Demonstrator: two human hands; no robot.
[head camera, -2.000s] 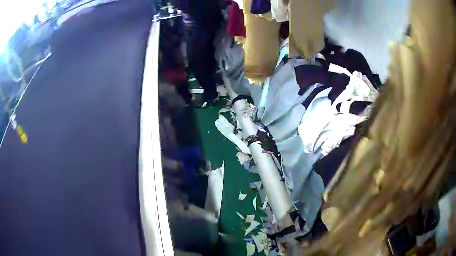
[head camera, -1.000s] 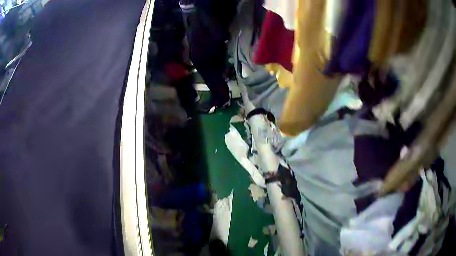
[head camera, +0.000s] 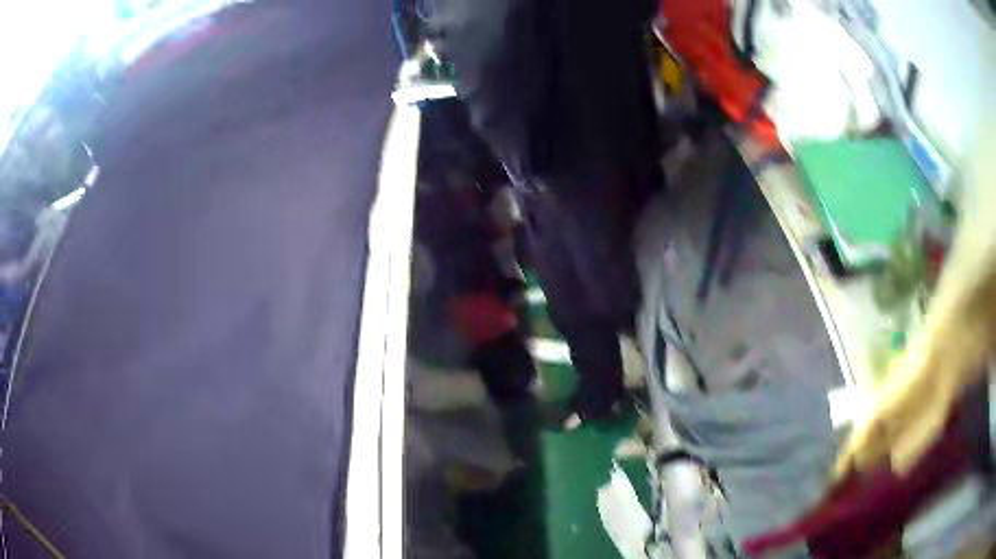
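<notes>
Dark purple-navy fabric (head camera: 208, 328) covers the wide table on the left, and looks mostly smooth. Its right edge runs along the cream-white table edge (head camera: 379, 360). At the far end of that edge is a small silver-white bracket or machine part (head camera: 424, 87), blurred. Neither of my hands is in the picture, so I cannot tell what they hold.
A person in dark clothes (head camera: 584, 218) stands in the aisle beside the table's far end. Grey cloth (head camera: 743, 328) hangs at the right. Yellow and dark red cloth is at the right rim. A white roll (head camera: 686, 508) and scraps lie on the green floor (head camera: 579, 491). Bundles fill the space under the table.
The view has swung up and forward. The standing person now shows larger and nearer, the far bracket is back in view, and the floor roll has dropped to the bottom edge.
</notes>
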